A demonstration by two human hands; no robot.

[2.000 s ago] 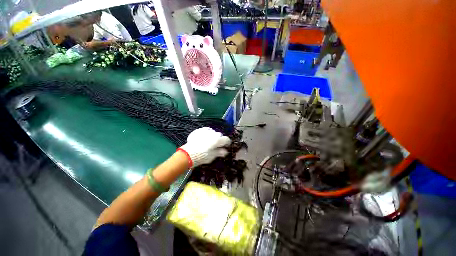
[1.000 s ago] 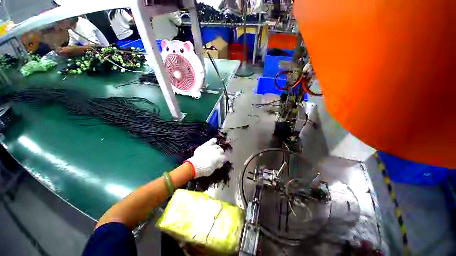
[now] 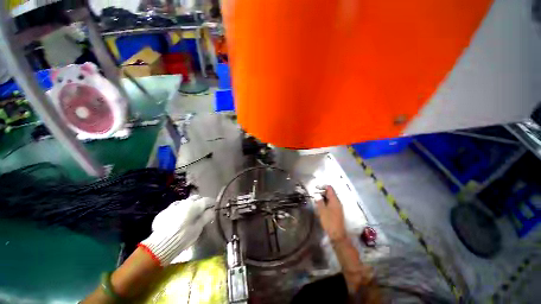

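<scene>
My left hand (image 3: 178, 228), in a white cotton glove with a red cuff, is at the left rim of the round plate (image 3: 267, 246), its fingertips pointing at the silvery clamping fixture (image 3: 243, 205). Its fingers look closed together; blur hides whether a cable end is between them. My right hand (image 3: 330, 208), which looks bare, is at the plate's right side with its fingertips by the fixture's right end. What it touches is too blurred to tell. The black cables (image 3: 65, 193) lie on the green table at left, their reddish-brown ends near the glove.
The orange hood (image 3: 332, 65) fills the upper middle. A yellow-wrapped block (image 3: 193, 282) lies below my left wrist. A narrow slide rail (image 3: 235, 267) runs toward me. A dark red part (image 3: 368, 236) sits at right. A pink-and-white fan (image 3: 88, 107) stands at left.
The view has swung right. My left hand has moved from the cable ends to the plate's left rim. My right hand has come into clear view at the plate's right side.
</scene>
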